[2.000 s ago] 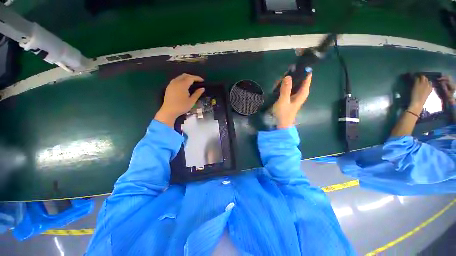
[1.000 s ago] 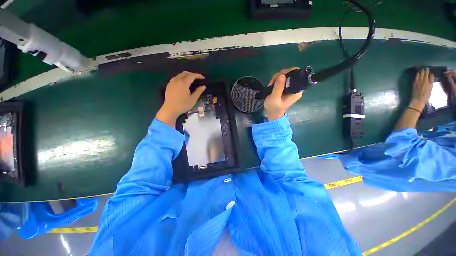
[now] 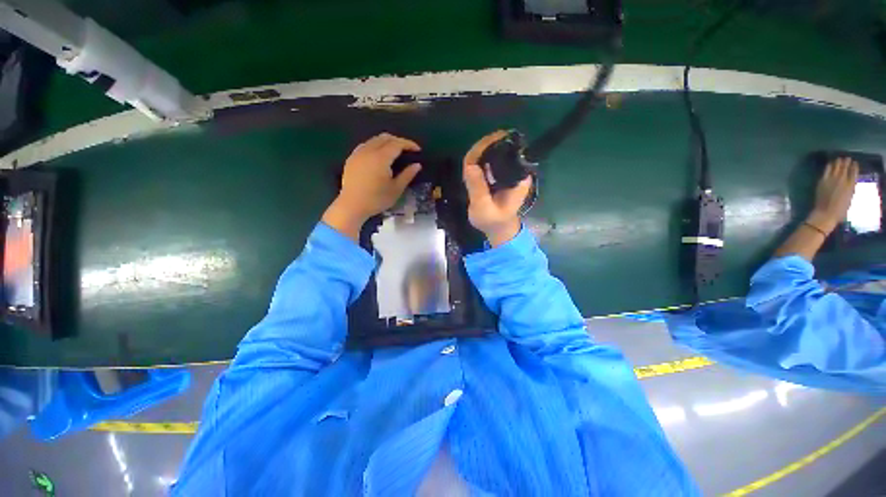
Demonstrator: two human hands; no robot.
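Observation:
An opened tablet (image 3: 408, 267) with a silver-white inside sits in a black carrier tray (image 3: 363, 315) in front of me. My left hand (image 3: 372, 182) rests on the tray's upper left corner, thumb towards the circuit board (image 3: 420, 201). My right hand (image 3: 497, 194) is closed around the black electric screwdriver (image 3: 507, 163), seen nearly end-on at the tray's upper right corner. Its tip is hidden. The round screw dish is almost wholly covered by my right hand; only a bit of its rim shows.
A black box with a white band (image 3: 702, 238) lies to the right. Another tray with a reddish tablet (image 3: 17, 250) is at far left. A tray (image 3: 562, 27) stands beyond the white rail (image 3: 427, 89). A white arm (image 3: 102, 63) is upper left. Another person's hand (image 3: 835, 189) is on a tablet at right.
My right hand with the screwdriver has moved left, from beside the round dish to the tray's upper right corner. My left hand has stayed on the tray.

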